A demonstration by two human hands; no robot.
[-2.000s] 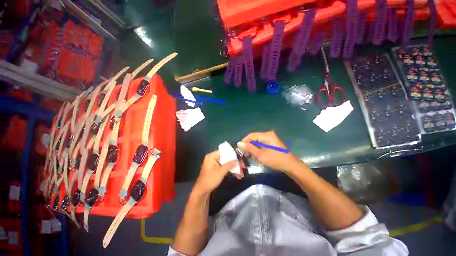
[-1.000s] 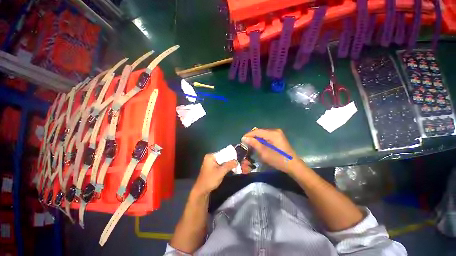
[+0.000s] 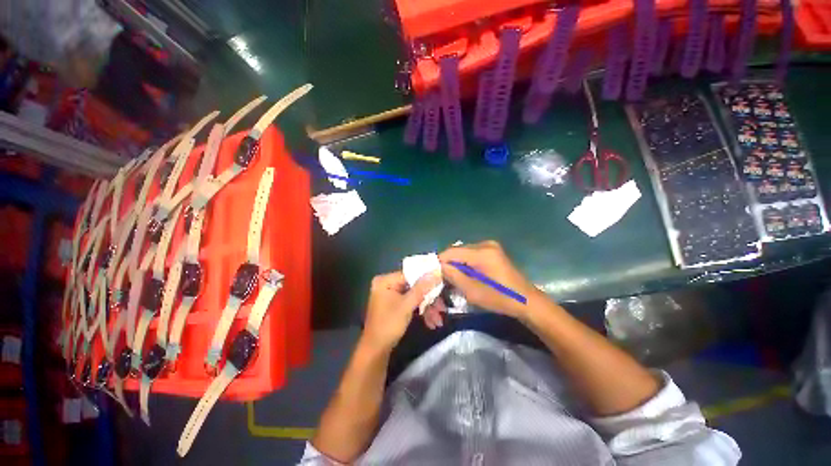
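My left hand (image 3: 394, 305) holds a crumpled white wiping cloth (image 3: 422, 271) between thumb and fingers, above the bench's front edge. My right hand (image 3: 486, 278) holds a blue pen-like tool (image 3: 492, 284), which slants back over the hand toward the wrist. The fingertips of both hands meet at the cloth. The watch is mostly hidden by the cloth and fingers; only a small pale, shiny part (image 3: 457, 300) shows below the right fingers. The tip of the tool cannot be made out.
A red-orange tray (image 3: 296, 264) with pale-strapped watches stands at left. Purple straps (image 3: 501, 86) hang from red trays at the top. On the green bench lie wipes (image 3: 339, 211), a blue stick (image 3: 378, 177), a blue cap (image 3: 497, 155), scissors (image 3: 599, 168) and sticker sheets (image 3: 697, 182).
The cloth is now turned more upright and covers the watch face that showed a second ago. The hands have drawn slightly closer together. The view has shifted slightly.
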